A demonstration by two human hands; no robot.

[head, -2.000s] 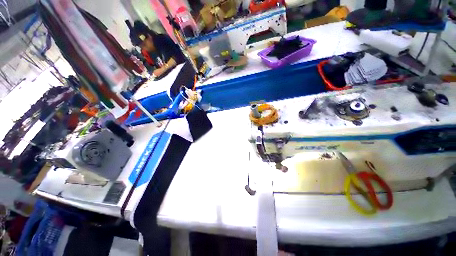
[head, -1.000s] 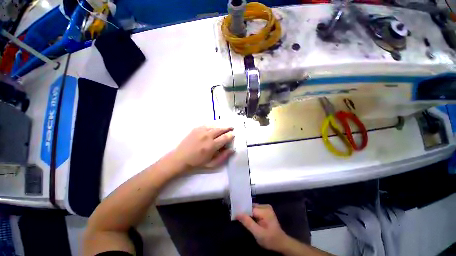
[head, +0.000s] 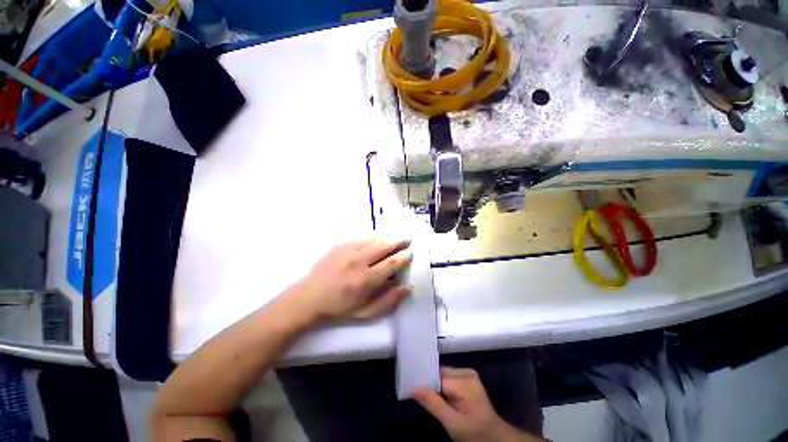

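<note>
A narrow white folded band (head: 417, 332) runs from the bright spot under the left end of the machine head down over the table's front edge. My left hand (head: 359, 280) lies on the table with its fingertips on the band's left edge, below the needle area. My right hand (head: 462, 401) pinches the band's lower end between thumb and fingers, in front of the table edge. The white sewing machine (head: 622, 164) has a stained top. Glare hides the needle and the band's upper end.
Scissors with yellow and red handles (head: 615, 246) lie on the bed at right. A black and white strip (head: 154, 259) drapes over the table's left side. A yellow-orange coil (head: 449, 86) loops round a grey post. Grey-white pieces (head: 652, 397) hang at lower right.
Two seconds ago neither hand was clearly visible; both came onto the band by one second ago. Since then the view has shifted slightly closer, and the hands keep about the same hold.
</note>
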